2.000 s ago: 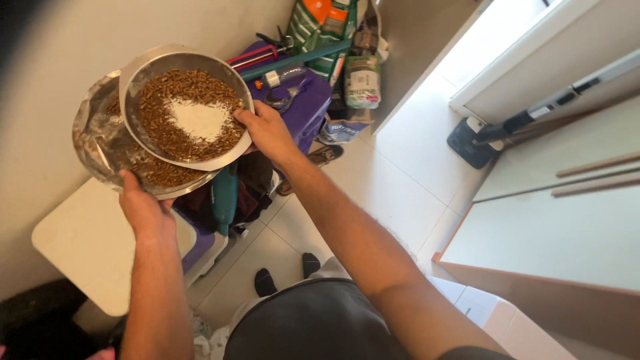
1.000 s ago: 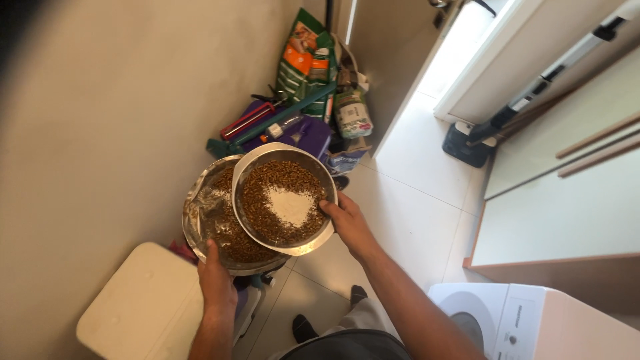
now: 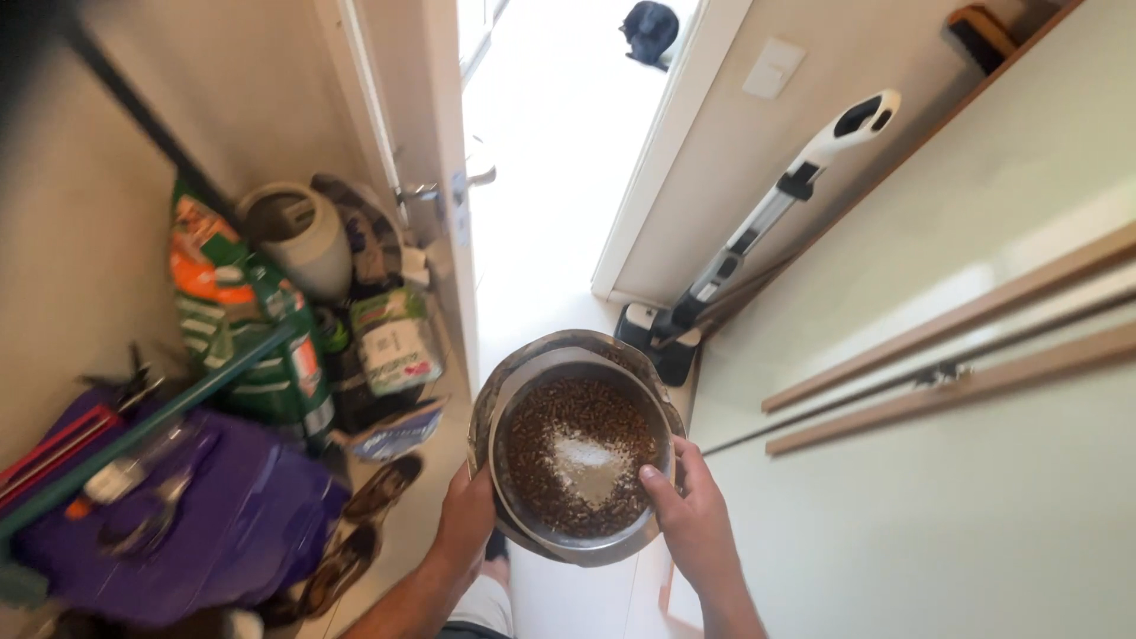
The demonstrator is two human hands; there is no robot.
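A round metal bowl (image 3: 502, 484) holds brown pellets (image 3: 568, 408) with a heap of whitish powder (image 3: 588, 468) on top. It rests on or inside a wider metal bowl (image 3: 490, 390), whose rim shows around it; a few pellets lie in the gap at the upper right. My left hand (image 3: 469, 508) grips the two bowls at their left side. At the right side, my right hand (image 3: 695, 515) holds them, its thumb over the inner bowl's rim. The fingers beneath are hidden.
Ahead, a door (image 3: 444, 133) stands open beside a bright doorway with a dark cat (image 3: 650, 34) beyond. A stick vacuum (image 3: 754, 217) leans right, near pale cabinets (image 3: 887, 524). A purple case (image 3: 222, 506), bags (image 3: 240, 311) and shoes (image 3: 342, 568) crowd the left floor.
The view has swung toward the doorway. The smaller bowl, earlier overlapping the wider one's right side, now sits nearly centred over it. Both hands still hold the bowls.
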